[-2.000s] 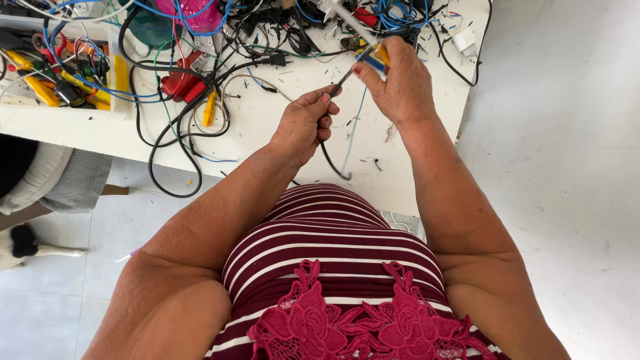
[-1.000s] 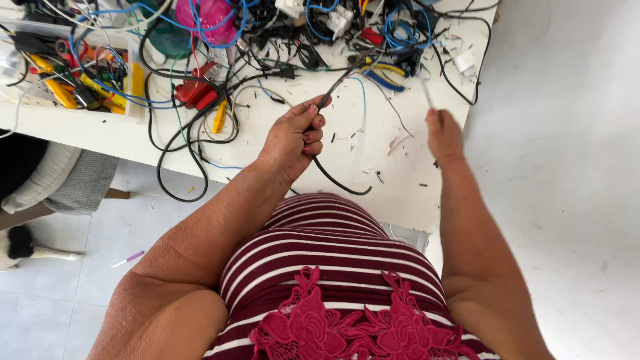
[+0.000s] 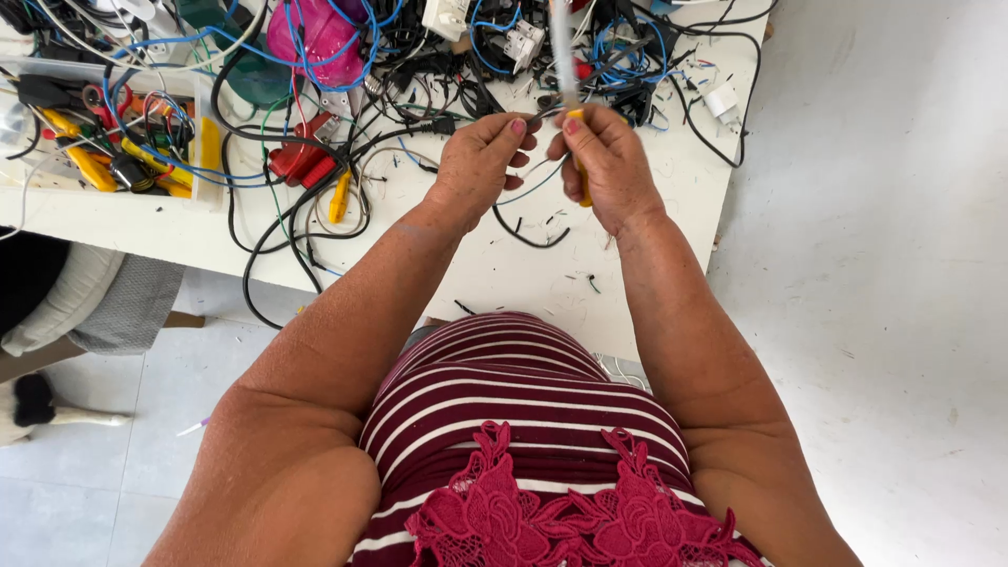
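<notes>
Between finger and thumb my left hand (image 3: pixel 484 161) pinches a dark cable (image 3: pixel 543 116), which runs over to my right hand (image 3: pixel 602 157). My right hand is closed around the yellow handle of a knife (image 3: pixel 583 169); its pale blade, blurred, points away from me. The right fingertips also lie close to the cable, and whether they grip it is hidden. Below the hands a black cable end (image 3: pixel 531 240) curves over the white table, and a thin blue wire (image 3: pixel 535 187) passes between them.
Tangled cables (image 3: pixel 425 75) and white plugs cover the table's far side. A clear plastic box (image 3: pixel 206 142) of hand tools stands at left, near a red tool (image 3: pixel 303 153). A white adapter (image 3: pixel 720 102) lies near the right table edge (image 3: pixel 728 189). An animal's leg (image 3: pixel 87 416) shows on the floor.
My right hand, apart from the left at the right table edge one second ago, has come back beside it at the cable. The left hand still holds the cable.
</notes>
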